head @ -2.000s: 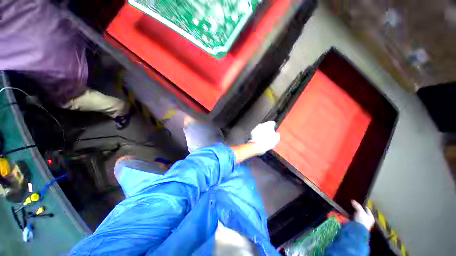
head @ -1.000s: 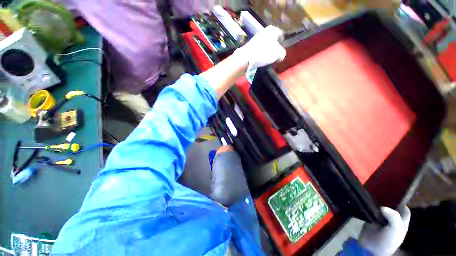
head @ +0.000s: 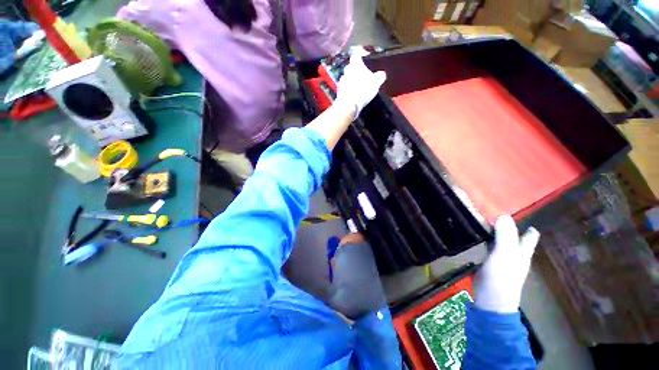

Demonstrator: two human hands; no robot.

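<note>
A large black tray with a red lining (head: 495, 137) sits on top of a stack of black trays (head: 390, 195). No board shows in it. My left hand (head: 359, 83), in a white glove, is at the tray's back left corner with thumb and fingers apart; its grip on the rim cannot be made out. My right hand (head: 506, 264), also gloved, is at the near corner with fingers spread, close to or touching the rim. A green circuit board (head: 444, 329) lies in a lower red-lined tray, partly hidden by my right sleeve.
The green bench (head: 181, 253) on the left holds a fan (head: 134, 58), a white box (head: 97, 97), yellow tape (head: 118, 157), an iron stand (head: 137, 189), a screwdriver (head: 130, 219) and cutters (head: 87, 249). Two people in purple (head: 224, 79) are beyond. Cardboard boxes (head: 578, 43) stand at the back right.
The large tray has come down level onto the stack on the right. My right hand has moved up and left, with its fingers now spread. My view has shifted towards the bench.
</note>
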